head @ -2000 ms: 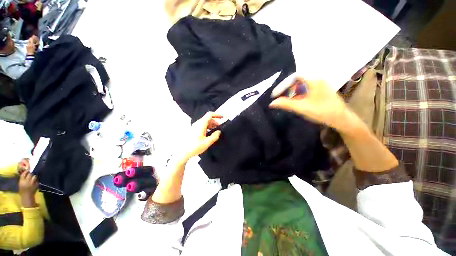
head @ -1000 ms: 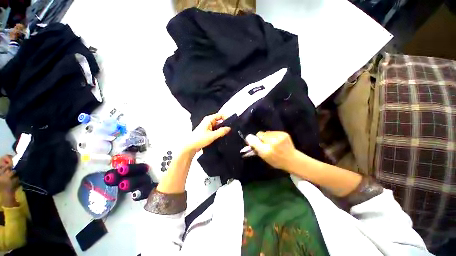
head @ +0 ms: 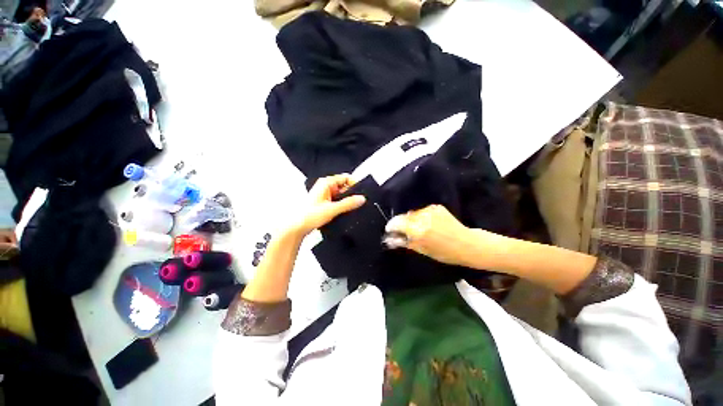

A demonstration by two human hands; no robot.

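Note:
A black garment (head: 380,87) lies bunched in front of me, its front edge at my lap. Its white waistband lining (head: 396,152) shows with a small dark label (head: 413,144). My left hand (head: 327,206) grips the garment's edge at the left end of the lining. My right hand (head: 428,234) is closed low over the cloth on snips or small scissors (head: 394,238), mostly hidden by the fingers. A fine pale strand shows between the two hands; whether it is thread or needle I cannot tell.
Left of me are black thread cones (head: 208,260), white cones (head: 147,218), a blue-grey dish (head: 147,297), a red packet (head: 192,245), loose buttons (head: 261,249) and a dark flat object (head: 132,362). Another black garment (head: 71,111) lies far left. Plaid garments (head: 658,214) are stacked right.
My right hand came down from above the lining's right end to the cloth beside my left hand. My left hand keeps its hold on the garment. The view has shifted slightly.

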